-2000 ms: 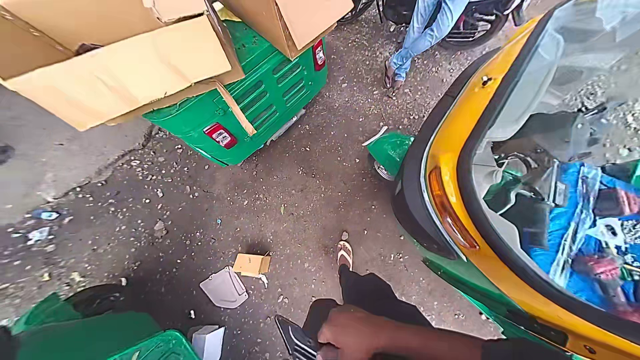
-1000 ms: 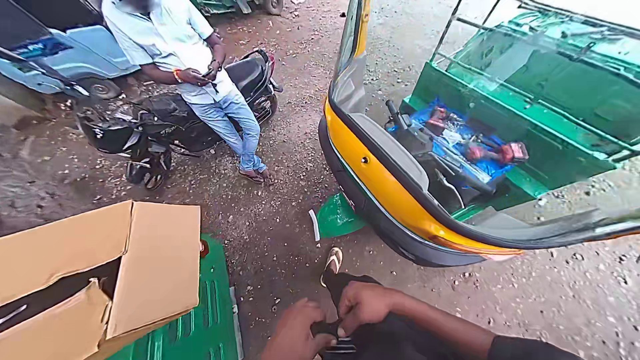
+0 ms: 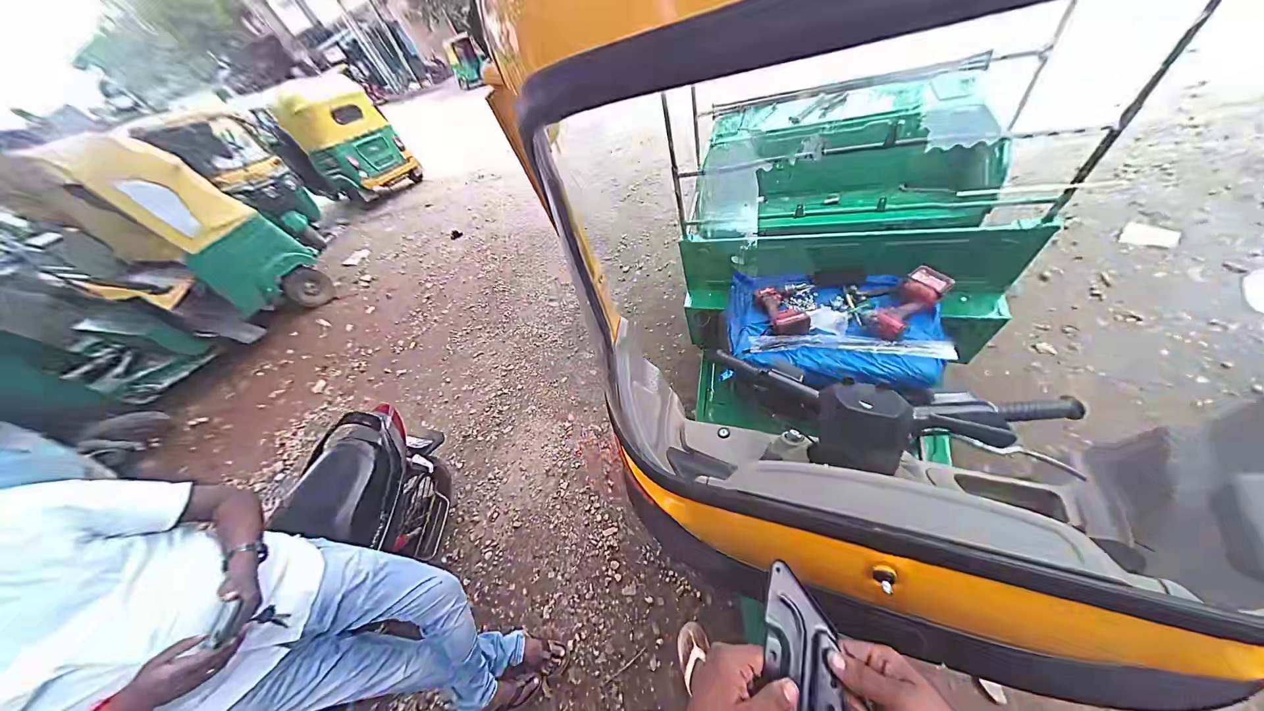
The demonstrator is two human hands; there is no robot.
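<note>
At the bottom of the head view, my left hand and my right hand both grip a dark, formed metal bracket, which points upward between them. The bracket is just in front of the yellow and black nose of an auto rickshaw. Through its windshield frame show the handlebar and a blue plastic sheet. On the sheet lie red cordless power tools and small loose metal parts. The lower parts of both hands are cut off by the frame edge.
A person in a white shirt and jeans leans at the lower left, a phone in their hands, beside a parked motorcycle. Several green and yellow auto rickshaws stand at the upper left. Gravelly ground runs between them and the near vehicle.
Both my hands now hold the bracket in plain sight; one second ago they were together over a dark object. The view has swung up towards the rickshaw, and the cardboard box is out of view.
</note>
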